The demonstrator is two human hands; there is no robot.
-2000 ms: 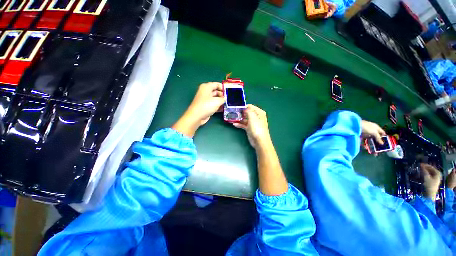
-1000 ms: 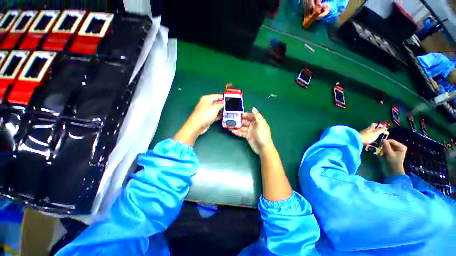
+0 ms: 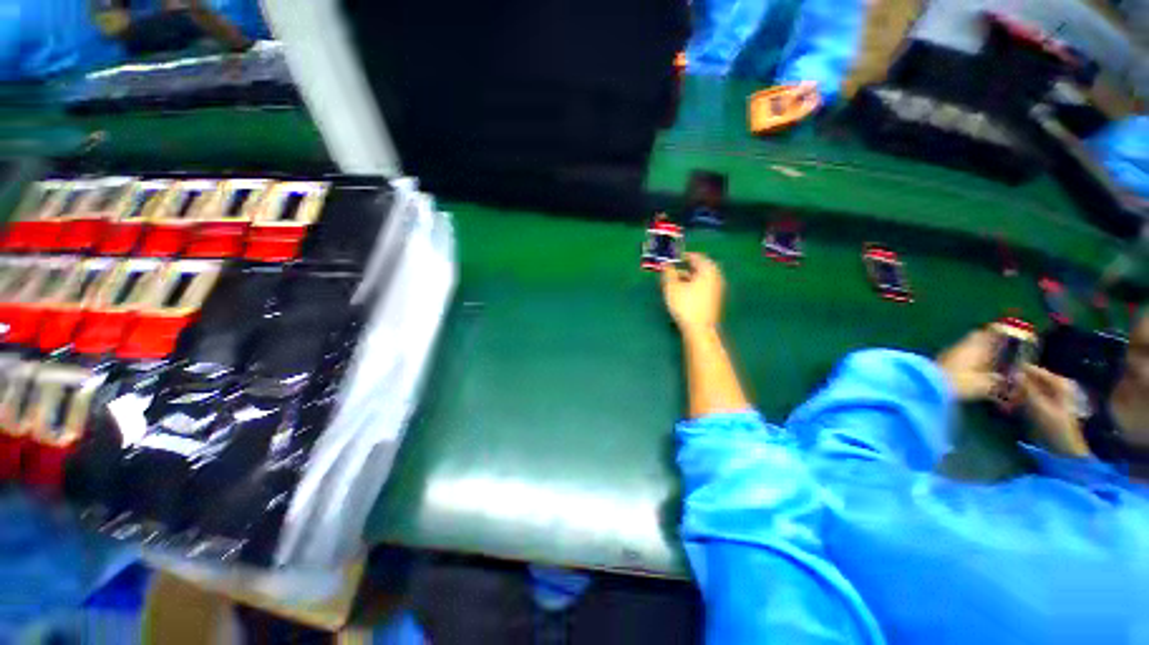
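Note:
My right hand (image 3: 696,292) is stretched forward over the green bench (image 3: 542,378), with its fingertips at the lower edge of a part-assembled phone (image 3: 663,246). The phone has a red end, a pale frame and a dark screen, and lies near the bench's far side. The frame is blurred, but the fingers look closed on its near corner. My left hand is out of the picture.
A black blister tray (image 3: 252,340) with rows of red housings (image 3: 284,221) and white liners (image 3: 365,378) lies at left. More phones (image 3: 888,272) lie along the bench. A neighbour's hands (image 3: 970,365) hold a phone at right. A dark block (image 3: 517,101) stands ahead.
The view has swung left and up. My right hand has carried the phone forward, away from me. My left hand has let go of it and left the picture.

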